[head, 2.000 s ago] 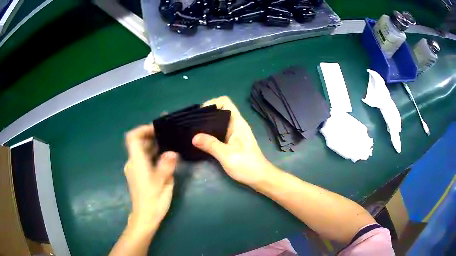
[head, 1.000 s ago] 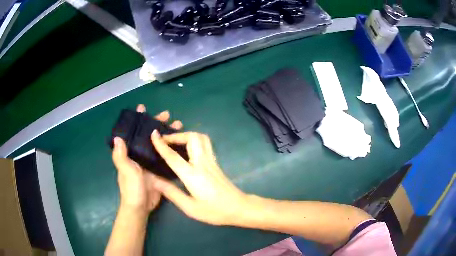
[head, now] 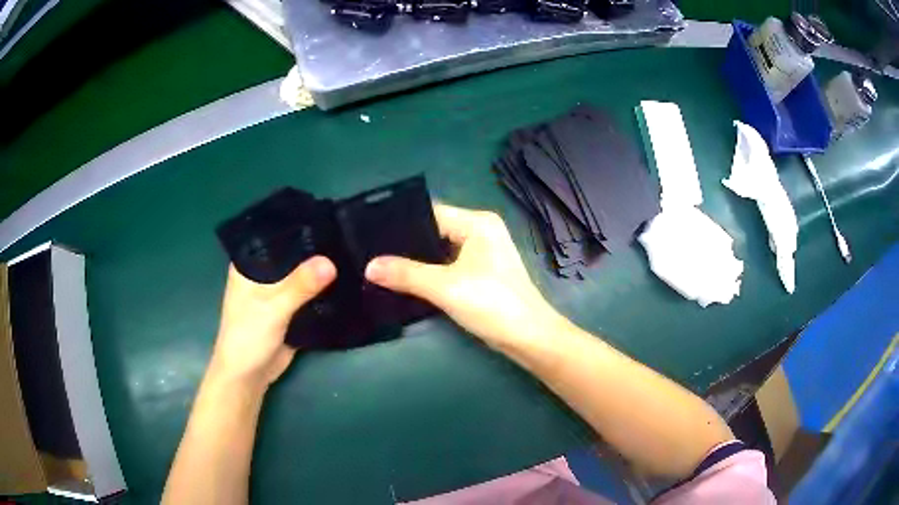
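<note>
Matte black rectangular sheets (head: 340,261) are held between my two hands above the green bench, spread into a left part and a right part that meet in the middle. My left hand (head: 264,321) grips the left part with its thumb on top. My right hand (head: 473,276) grips the right part, thumb on top and fingers behind it. The fingers under the sheets are mostly hidden. A fanned pile of black sheets (head: 591,178) lies on the bench to the right of my hands.
A white carton (head: 74,365) with a black row stands at left. A plastic-lined tray (head: 394,64) with shiny black parts is at the back. Right of the pile are a white strip (head: 672,153), two white cloths (head: 690,256) (head: 767,202), a blue bin (head: 800,123) with bottles, and a swab-like stick (head: 828,212).
The sheets were one block in my left hand with my right fingers on top; now both hands hold them spread apart. My right hand has moved right. The view has shifted slightly.
</note>
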